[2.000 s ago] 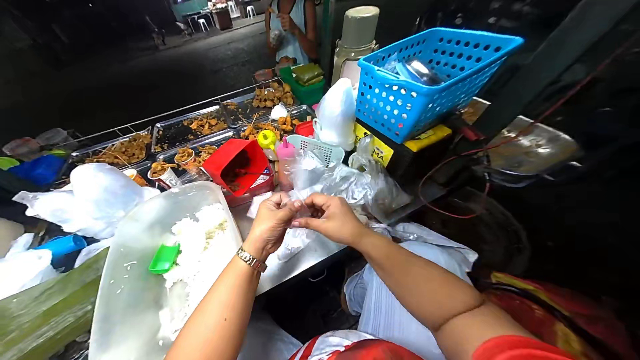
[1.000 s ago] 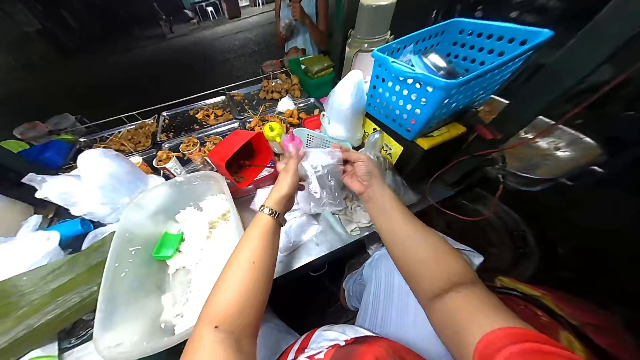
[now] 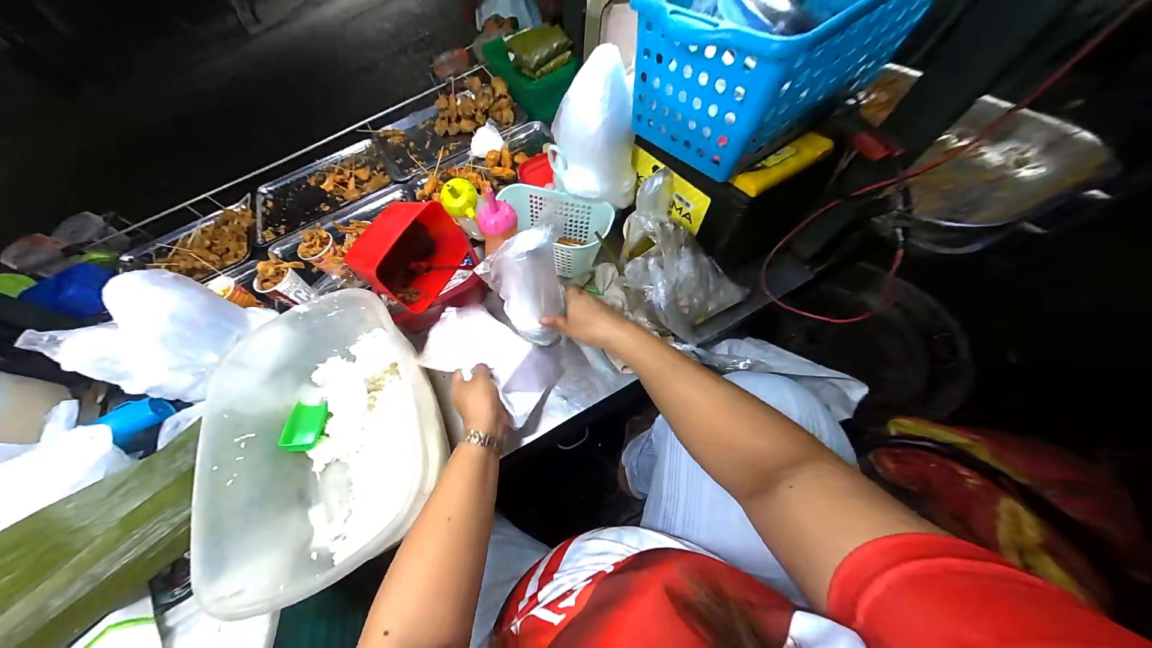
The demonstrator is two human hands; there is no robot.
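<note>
My right hand [image 3: 585,317] grips a filled, whitish plastic bag [image 3: 528,283] by its lower right side, upright over the counter. My left hand [image 3: 480,400] is lower and to the left, at the edge of white plastic sheets or bags [image 3: 481,346] that lie on the metal counter; whether its fingers pinch them cannot be told. Left of it stands a translucent plastic tub [image 3: 220,504] with white rice [image 3: 346,450] and a green scoop [image 3: 304,426]. A red plastic container [image 3: 373,247] with dark sauce or food is tilted behind the sheets.
Metal trays [image 3: 270,211] of fried food run along the back. Pink-capped [image 3: 496,216] and yellow-capped [image 3: 459,196] squeeze bottles stand by a pale green basket [image 3: 558,211]. A blue basket [image 3: 684,99] sits at the right on a black box. A red cable [image 3: 814,315] hangs beside it.
My left hand has moved down from near the pink-capped bottle to the white plastic on the counter. The filled bag now stands upright in my right hand. The view has moved closer to the counter.
</note>
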